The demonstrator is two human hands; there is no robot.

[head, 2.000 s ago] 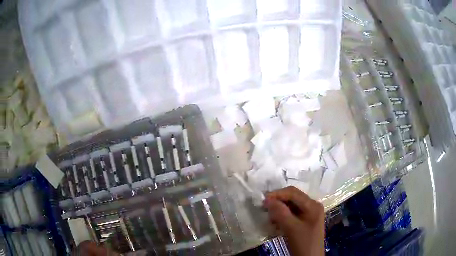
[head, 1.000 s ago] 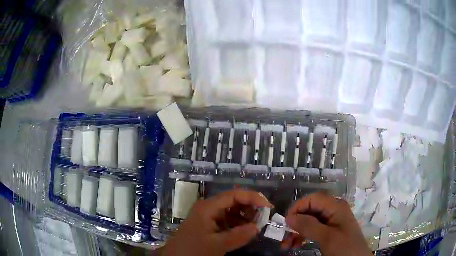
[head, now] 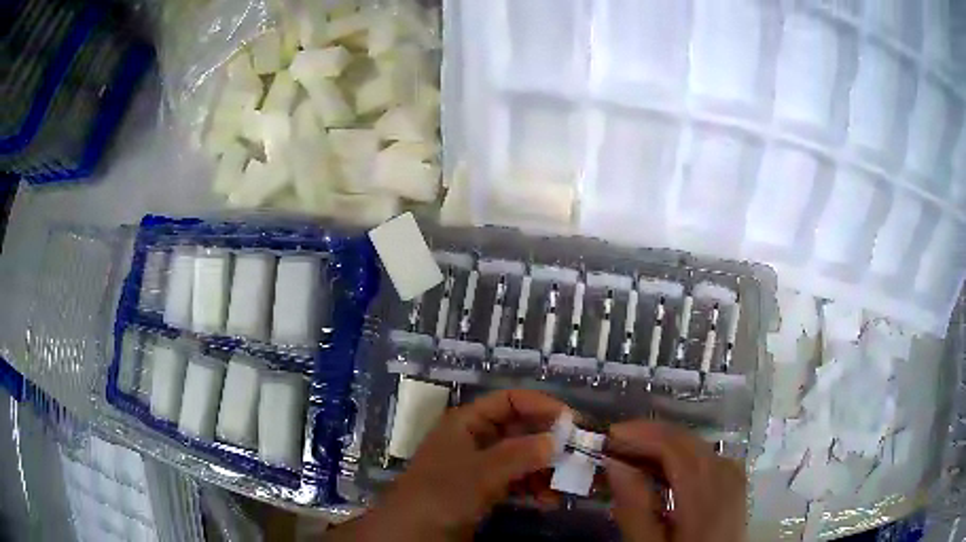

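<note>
My left hand [head: 482, 461] and my right hand [head: 673, 471] meet over the front row of the clear parts tray [head: 768, 318]. Between their fingertips is a thin white square [head: 574, 472] with a slender dark-banded part [head: 585, 450] lying across it. My left fingers also pinch a small white piece beside it; its exact form is unclear. My right fingertips are at the slender part's right end. Several slender parts [head: 605, 323] stand in the tray's back row. A foam block [head: 418, 418] sits in the front row, left of my hands. The hands hide much of that row.
A foam block [head: 406, 256] lies tilted on the clear tray's back left corner. The blue-edged tray [head: 344, 371] with white blocks is left. Behind are a bag of foam blocks [head: 307, 116] and a large white tray [head: 678, 116]. Loose white squares [head: 847, 392] lie right. Blue trays [head: 69, 95] are upper left.
My right hand has come from the loose squares to meet my left hand over the clear tray. The view has swung left. Since one second ago, the slender part lies across the white square.
</note>
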